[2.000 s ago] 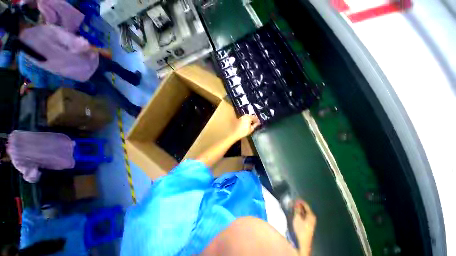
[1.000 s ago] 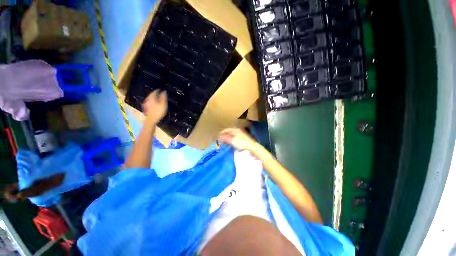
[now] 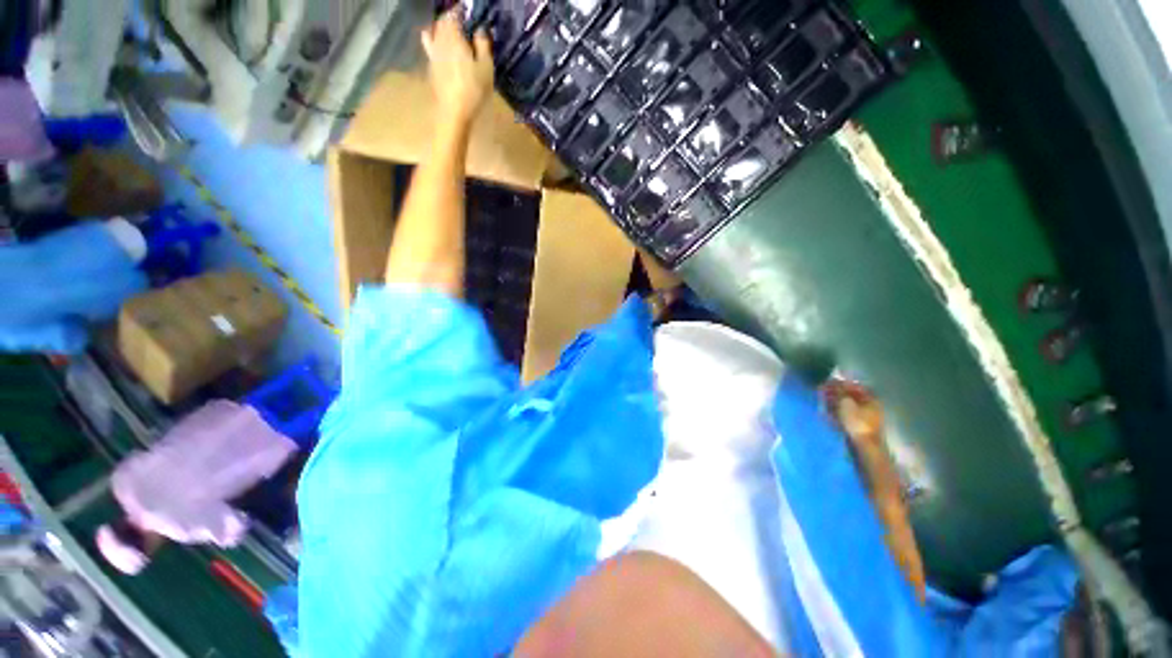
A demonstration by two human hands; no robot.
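Observation:
A large glossy black plastic tray (image 3: 694, 103) with rows of pockets lies tilted over the dark green bench strip at the top of the view, cut off by the top edge. My left hand (image 3: 456, 64) is at the tray's upper left edge, arm stretched across the open carton; its fingertips are blurred and I cannot tell if they grip the tray. My right hand (image 3: 851, 401) is low over the bench strip, blurred and partly dark; whether it holds anything is unclear. The open brown carton (image 3: 585, 270) below the tray has dark trays (image 3: 499, 264) inside, partly hidden by my left arm.
A pale worn rail (image 3: 958, 302) divides the bench strip (image 3: 823, 289) from the green conveyor (image 3: 996, 212), where several small units (image 3: 1047, 296) sit spaced apart. Grey machinery stands upper left. A closed carton (image 3: 203, 328), blue stools and people in pink and blue smocks are at left.
My left hand has moved from over the trays in the carton up to the bench tray's edge. My right hand has moved from beside the carton to over the bench. The view has turned.

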